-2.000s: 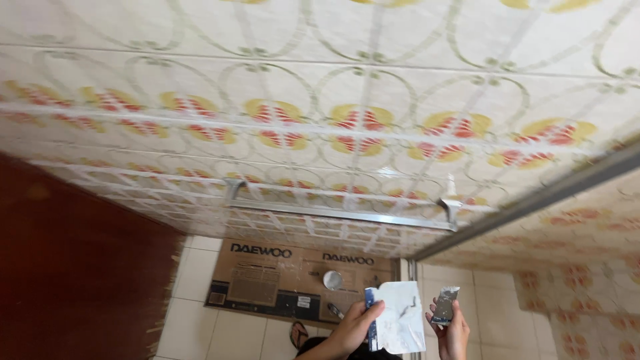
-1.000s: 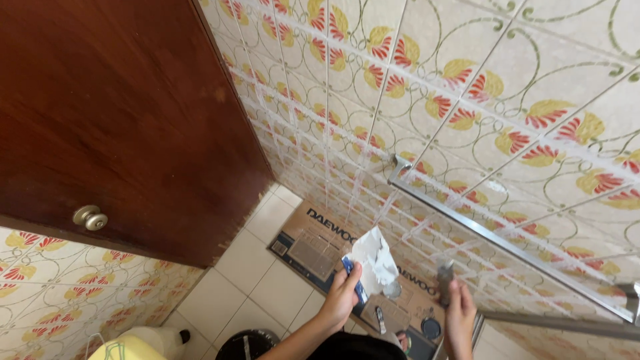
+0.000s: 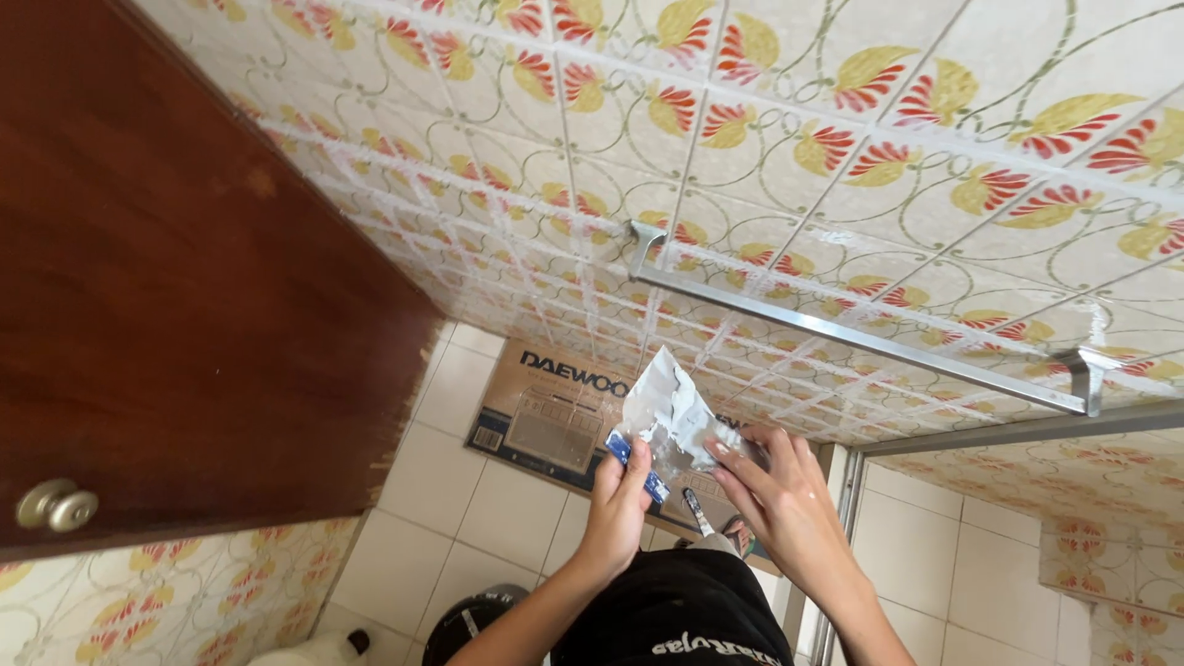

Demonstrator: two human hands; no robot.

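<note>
My left hand (image 3: 620,509) grips the blue handle edge (image 3: 638,467) of a wide putty knife. White paste (image 3: 683,407) lies smeared across its metal blade (image 3: 659,384), which points up toward the wall. My right hand (image 3: 782,490) is at the right side of the blade, fingers closed around a small scraper (image 3: 754,451) that is mostly hidden behind them. Specks of white paste are on the right fingers. Beyond the hands stands a flowered tile wall (image 3: 629,176) with white paste along many joints.
A metal towel bar (image 3: 832,331) juts from the wall. Flattened Daewoo cardboard (image 3: 546,407) covers part of the tiled floor (image 3: 444,472), with a paste-marked tool (image 3: 698,511) over it. A brown door (image 3: 185,277) with a knob (image 3: 57,505) is at left, a black bucket (image 3: 472,620) below, a metal door track (image 3: 846,518) at right.
My right hand has come in from apart on the right and now meets the wide blade with the small scraper. My left hand keeps its hold. The view has swung toward the door.
</note>
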